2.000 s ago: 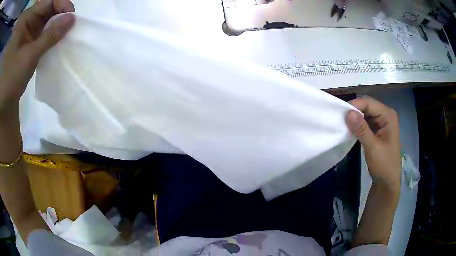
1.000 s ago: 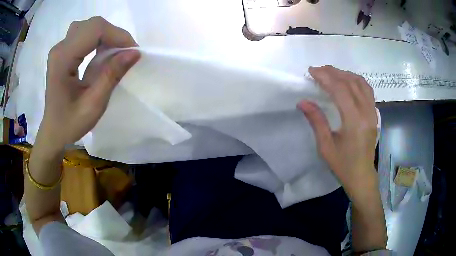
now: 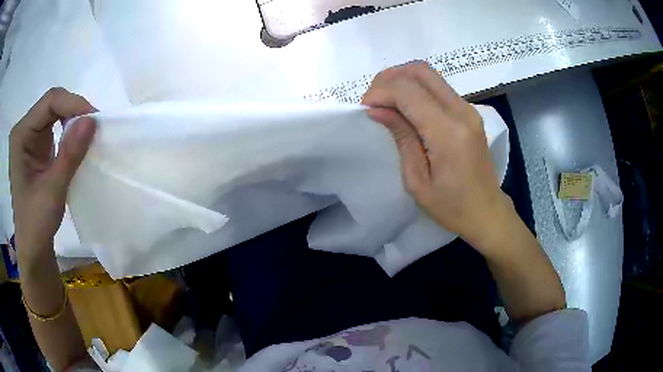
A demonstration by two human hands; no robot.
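Note:
A white fabric piece [image 3: 218, 145] is stretched between my two hands over the front edge of the white table, its lower part hanging over my dark-covered lap. My left hand [image 3: 58, 152] pinches its upper left corner between thumb and fingers. My right hand [image 3: 443, 145] pinches the upper edge near the middle of the view, and loose cloth hangs below and behind that hand. The upper edge runs nearly straight between the hands. A pointed flap hangs from the cloth at the left.
The machine's metal plate [image 3: 312, 14] is at the top. A printed ruler tape [image 3: 523, 47] runs along the table's front edge. A brown carton [image 3: 105, 309] with white scraps [image 3: 160, 352] is at lower left. White tape with a tan tag [image 3: 576, 186] lies at right.
Since a second ago, my right hand has closed from a loose, spread hold to a pinch on the upper edge. That edge is now straighter, and my left hand sits further left in view.

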